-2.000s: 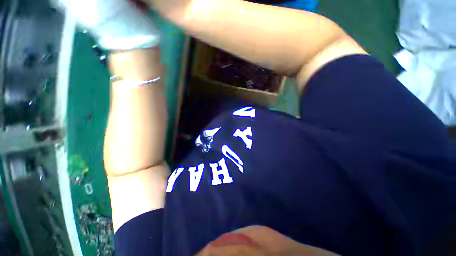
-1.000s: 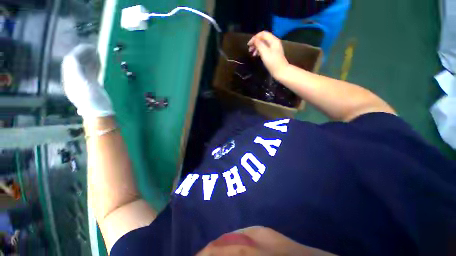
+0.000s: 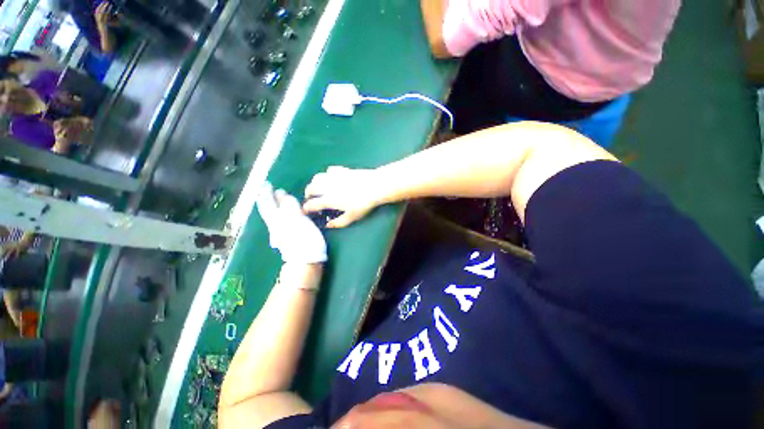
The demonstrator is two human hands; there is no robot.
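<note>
My left hand (image 3: 295, 228), in a white glove, is over the green bench top (image 3: 369, 142) close to the white rail. Its fingers point up and left, and I cannot tell whether it holds anything. My bare right hand (image 3: 345, 194) is beside it, with its fingers curled round a small dark component (image 3: 327, 216). The fingers partly hide the component. The two hands are very close together.
A white adapter (image 3: 342, 99) with a cable lies beyond my hands. Small parts (image 3: 205, 385) lie near my left forearm. Past the white rail (image 3: 289, 105), the conveyor (image 3: 197, 126) carries spaced-out units. A box is partly under my right arm. A person in pink sits beyond.
My right hand has moved from the cardboard box to the bench, beside my left hand. My gloved hand has come back from the rail side. The view has shifted, showing the person in pink.
</note>
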